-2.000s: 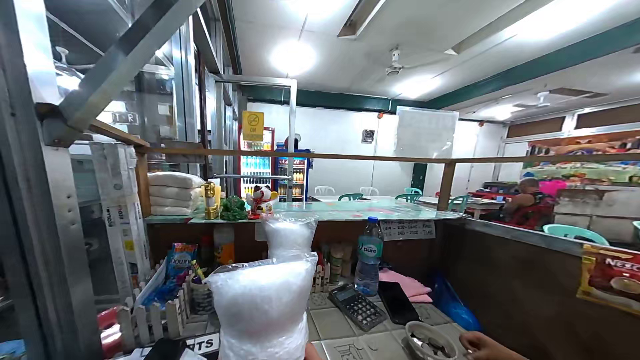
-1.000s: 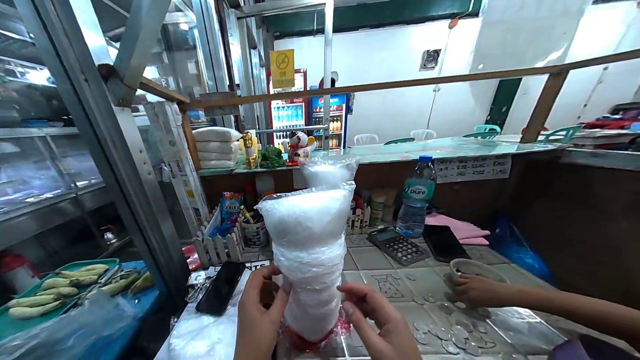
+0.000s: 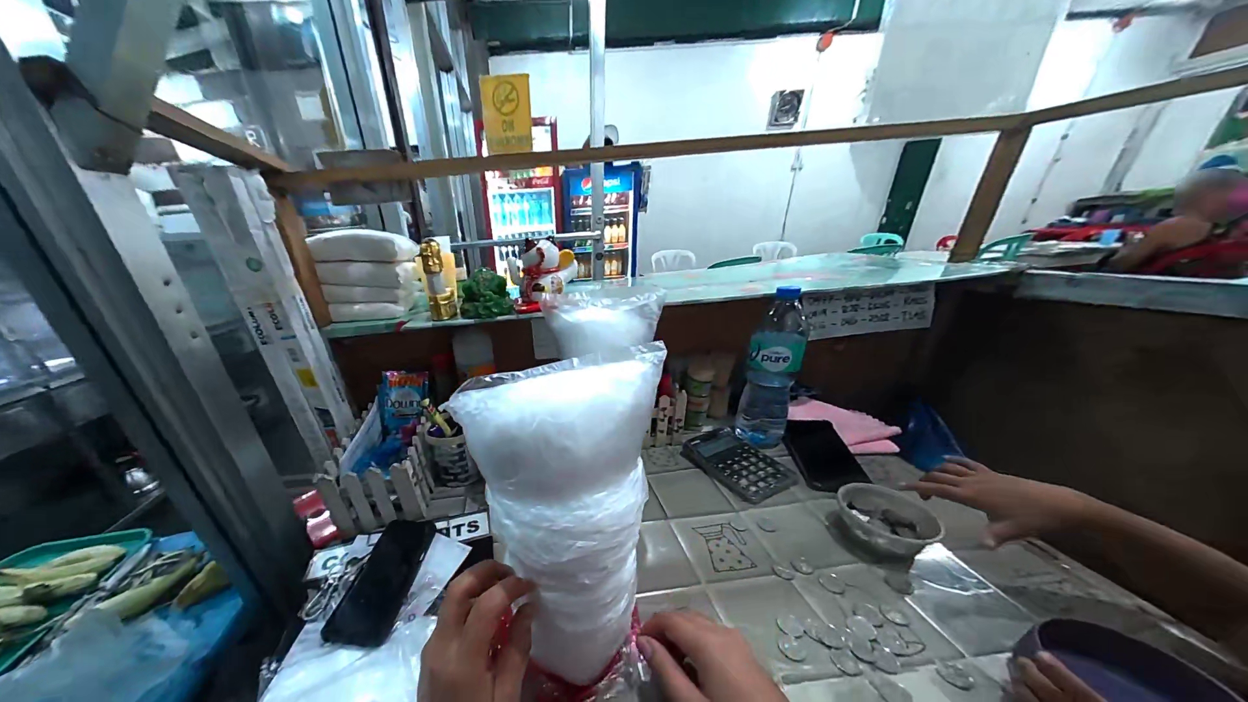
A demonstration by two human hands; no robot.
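Note:
A tall stack of clear plastic bags (image 3: 575, 507) filled with something white stands upright in front of me, with pink-red plastic around its base. My left hand (image 3: 478, 634) touches the lower left side of the stack, fingers curled. At the lower right, my right hand (image 3: 707, 658) pinches the pink-red plastic edge between thumb and finger. Another white-filled plastic bag (image 3: 603, 322) shows behind the stack. Left of my left hand lies a black smartphone (image 3: 378, 583) on papers and white plastic. Part of the stack's base is hidden by my hands.
Another person's hand (image 3: 1004, 497) hovers by a bowl of coins (image 3: 889, 519); a second holds a purple basin (image 3: 1121, 663). Loose coins (image 3: 853, 634) lie on the tiled counter near a calculator (image 3: 738, 464), a water bottle (image 3: 772, 370) and a dark phone (image 3: 825, 454). Green bananas (image 3: 58, 575) are at left.
The other person's hand has come out of the coin bowl and now is spread beside it. My right hand has shifted slightly inward against the base of the stack.

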